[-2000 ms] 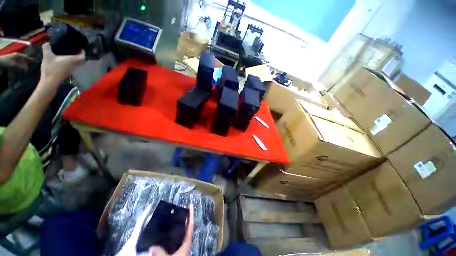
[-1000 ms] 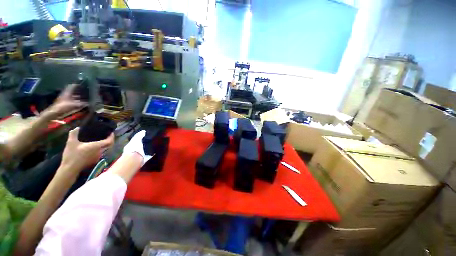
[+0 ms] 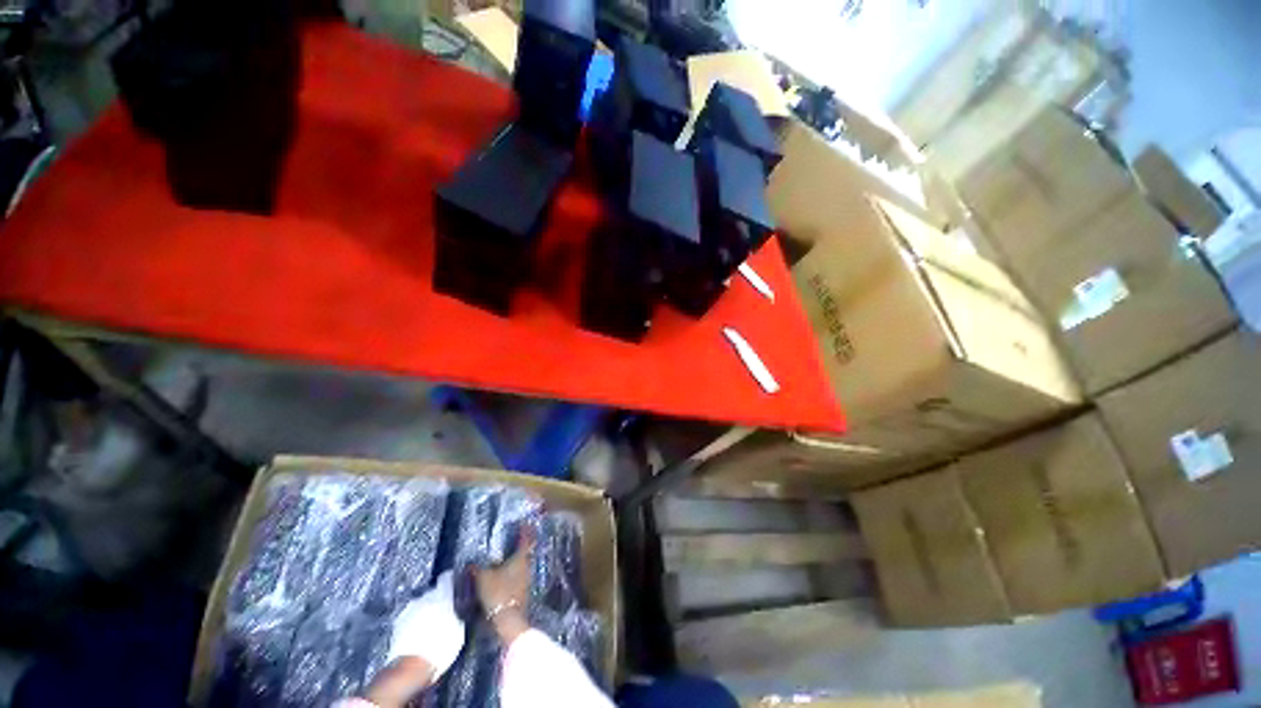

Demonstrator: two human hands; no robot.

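The open carton (image 3: 609, 533) holds rows of black pieces in clear crinkled sleeves (image 3: 332, 533). My left hand (image 3: 426, 634), in a white glove, lies over the sleeved pieces at the lower middle. My bare right hand (image 3: 506, 578) reaches down among them, right of the glove, with its fingers against a sleeve. The fingertips of both hands are too blurred or hidden to show a grip. Black case stacks stand on the red table (image 3: 360, 325): a stack (image 3: 505, 208) at centre, several more (image 3: 657, 235) to its right, and a large dark stack (image 3: 228, 125) at left.
Two thin white blades (image 3: 751, 360) lie near the table's right edge. Large cartons (image 3: 920, 325) stand at right, with a slatted pallet (image 3: 761, 553) on the floor before them. A red crate (image 3: 1182, 661) and a blue one are at far right.
The view has tilted down from the machine to the carton. My left hand has left the dark stack at the table's left and is now in the carton. My right hand has come into view there.
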